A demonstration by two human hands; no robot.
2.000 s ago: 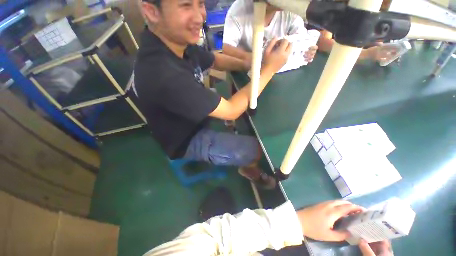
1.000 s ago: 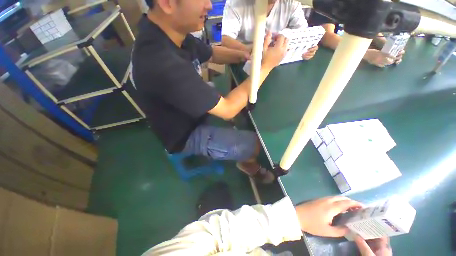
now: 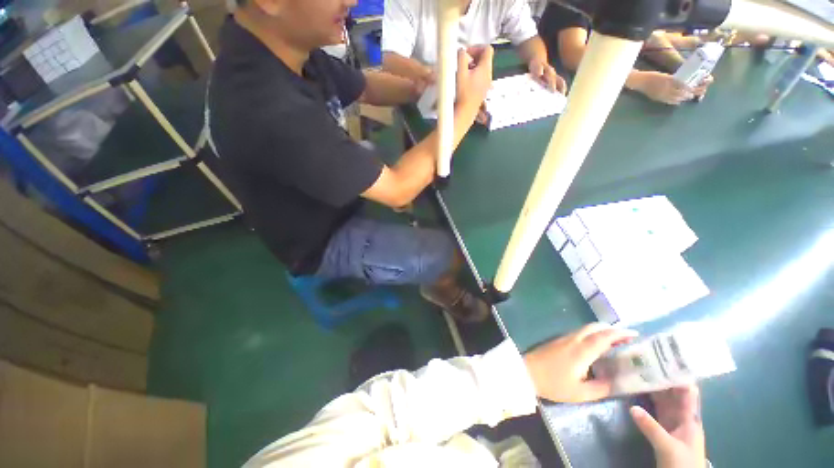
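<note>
A white printed retail box [image 3: 672, 358] is held level above the table, its broad face with dark text and a small grey-green picture turned up. My left hand [image 3: 572, 364], in a cream sleeve, grips its left end between thumb and fingers. My right hand [image 3: 677, 425] is at its lower edge, fingers partly hidden under the box and thumb apart from it. A stepped stack of white boxes [image 3: 631, 260] lies flat on the dark-green table just beyond.
A cream rack post [image 3: 562, 169] stands at the table edge [image 3: 465, 245]. A seated person in a black shirt [image 3: 293, 137] is to the left; others handle boxes at the far side. A black item [image 3: 823, 373] lies at the right. Brown cartons [image 3: 101, 411] stand lower left.
The held box has turned, so its broad pictured face now shows instead of the text side and end. My right hand has come further into view. The view has shifted right.
</note>
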